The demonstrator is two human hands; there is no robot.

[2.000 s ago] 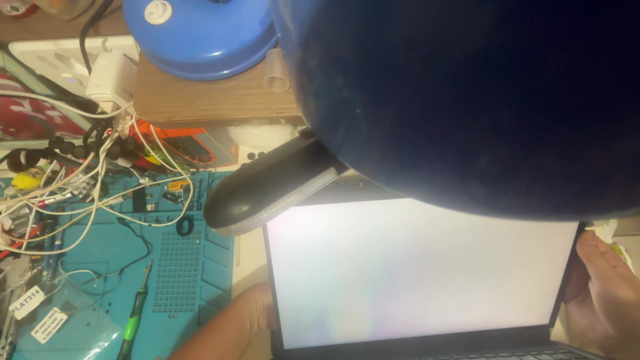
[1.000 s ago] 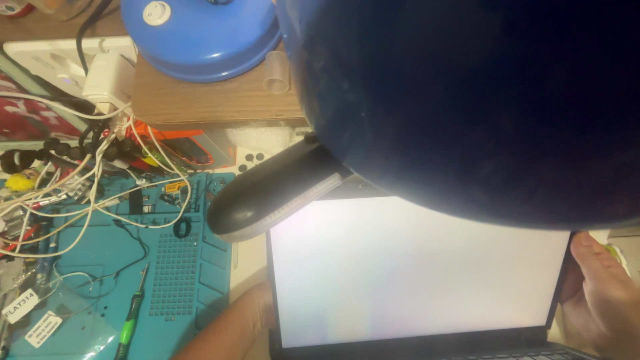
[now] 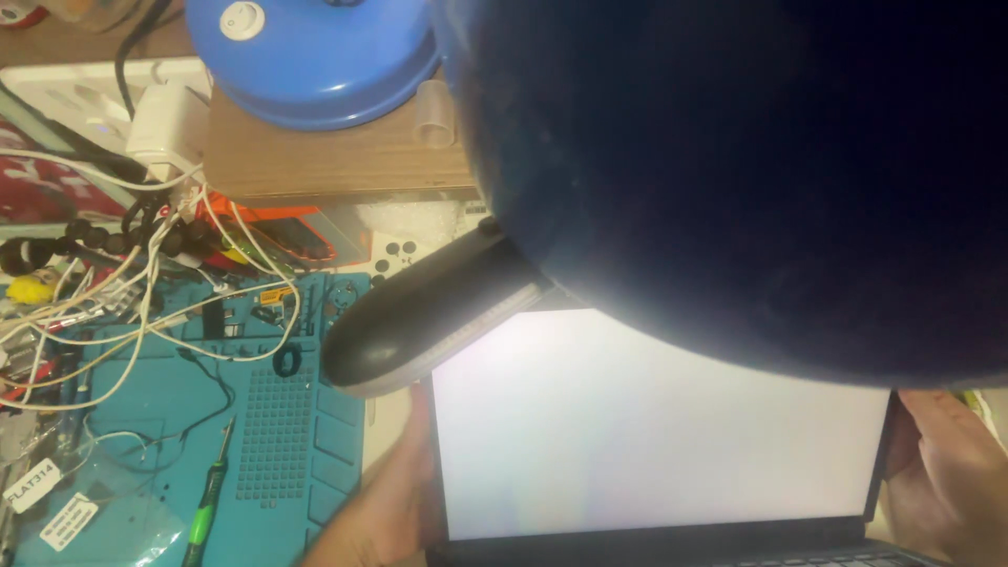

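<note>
A laptop (image 3: 661, 441) stands open with its screen lit plain white; a strip of its keyboard shows at the lower right. My left hand (image 3: 394, 488) holds the left edge of the screen, its fingers partly hidden behind it. On the opposite edge my right hand (image 3: 945, 472) grips the screen's side, thumb near the upper part. A large dark blue rounded thing (image 3: 732, 173) hangs close to the camera and hides the screen's upper right. From it a black lamp arm or head with a pale strip (image 3: 433, 315) reaches down over the screen's upper left corner.
At left lies a teal silicone repair mat (image 3: 189, 394) with a green screwdriver (image 3: 206, 504), a clear plastic bag (image 3: 102, 504) and small parts. Tangled white cables (image 3: 150, 291) cross it. Above, a wooden shelf (image 3: 331, 169) bears a blue round base (image 3: 315, 71) and a small translucent cup (image 3: 435, 118).
My left hand's fingers sit a little higher along the screen's left edge than before. Both hands stay on the laptop, whose screen remains white.
</note>
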